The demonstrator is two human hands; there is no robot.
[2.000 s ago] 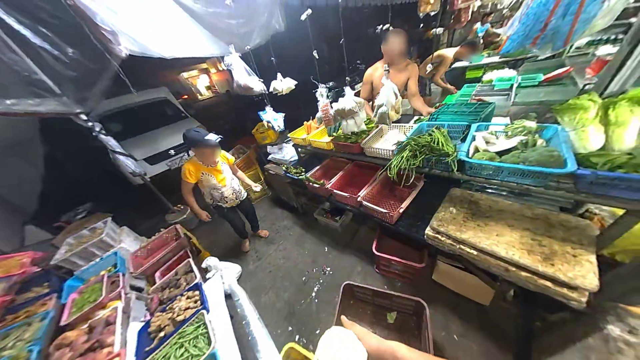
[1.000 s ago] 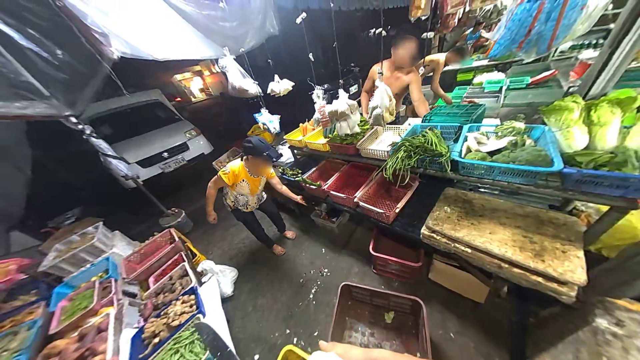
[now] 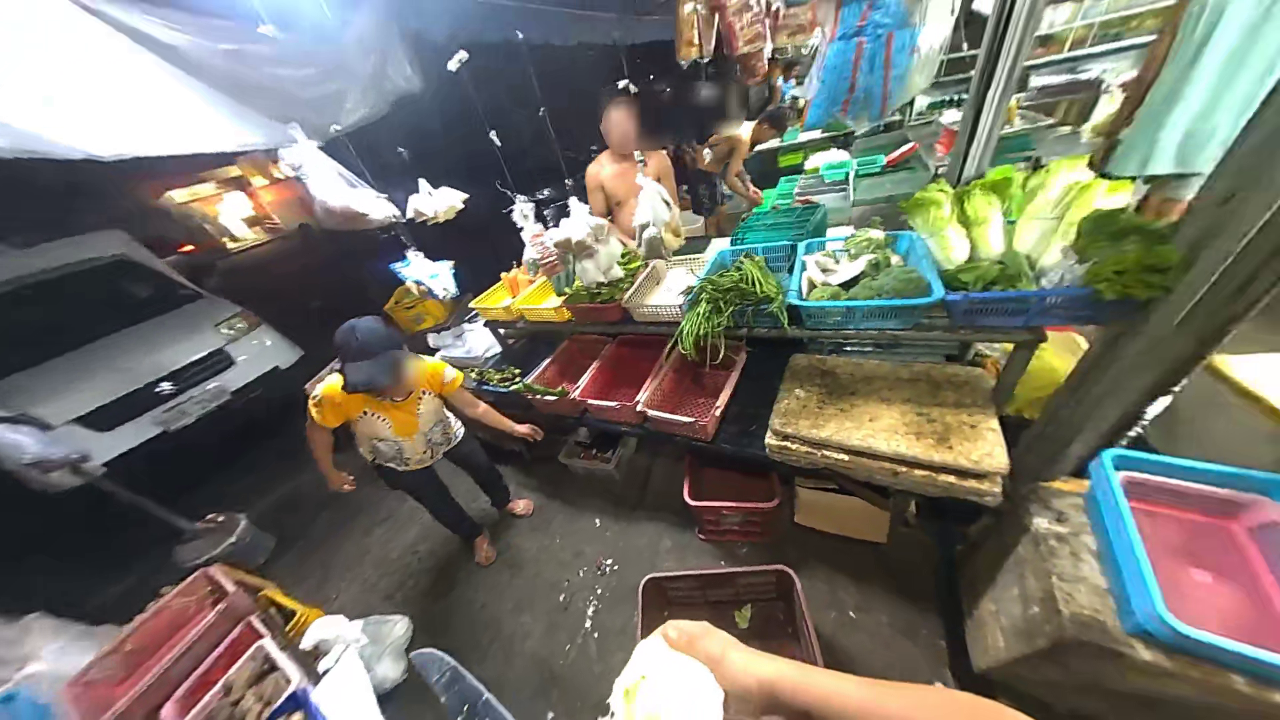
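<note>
My right hand comes in from the bottom right, its fingers around a whitish, rounded thing with a yellowish patch, perhaps a head of cauliflower or cabbage. Just beyond it a dark red plastic crate stands on the floor with a small green leaf in it. My left hand is not in the frame. The curved edge of a clear plastic container shows at the bottom, left of the whitish thing.
A person in a yellow top stands left of centre. Behind a stall are long green beans, a blue basket of vegetables and a stained board. Red crates sit lower left, a blue tray at right, beside a slanted post.
The view has swung to the right. The person in yellow has come closer to the stall's red baskets than two seconds ago. More of my right forearm and the whitish thing show than one second ago.
</note>
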